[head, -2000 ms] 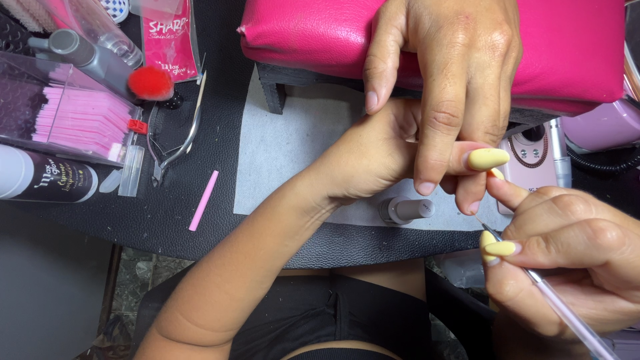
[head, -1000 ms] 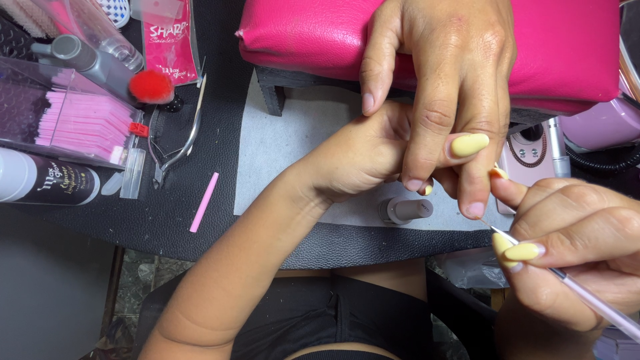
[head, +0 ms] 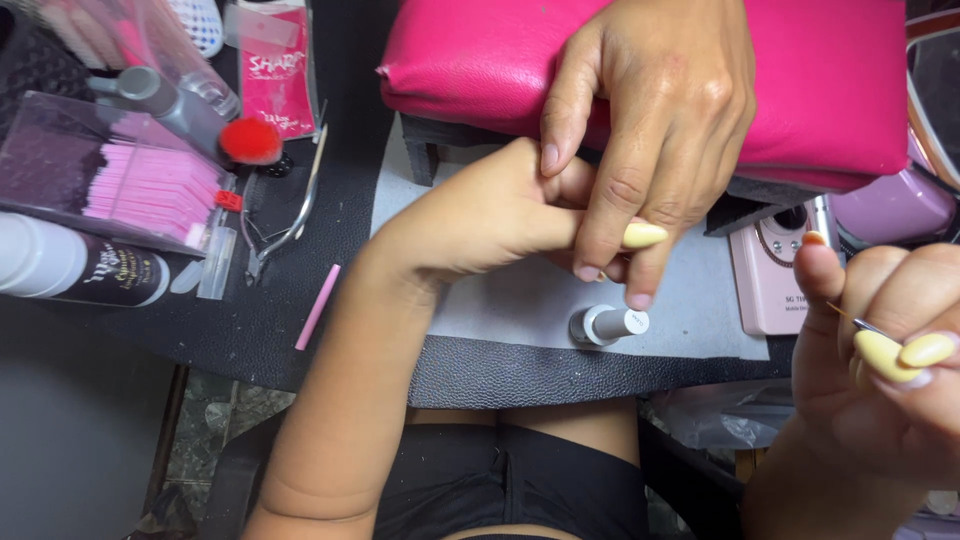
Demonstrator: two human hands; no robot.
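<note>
My left hand reaches in from the lower left and holds the fingers of another person's hand, which comes down from the top over a pink padded armrest. My thumb, with a pale yellow nail, lies across that hand's fingers; my other left fingers are mostly hidden beneath. At the right edge, my right hand grips a thin nail brush between yellow-nailed fingers, its fine tip pointing up and left, apart from the other person's fingers. A nail polish bottle with a grey cap stands just below those fingers.
Left on the black table lie a clear box of pink nail files, a dark bottle with a white cap, cuticle nippers, a red-tipped brush and a pink stick. A pink nail drill unit sits at right.
My right hand has moved right with the brush, away from the other person's fingertips, where it was before. My left hand keeps its hold on the other person's fingers.
</note>
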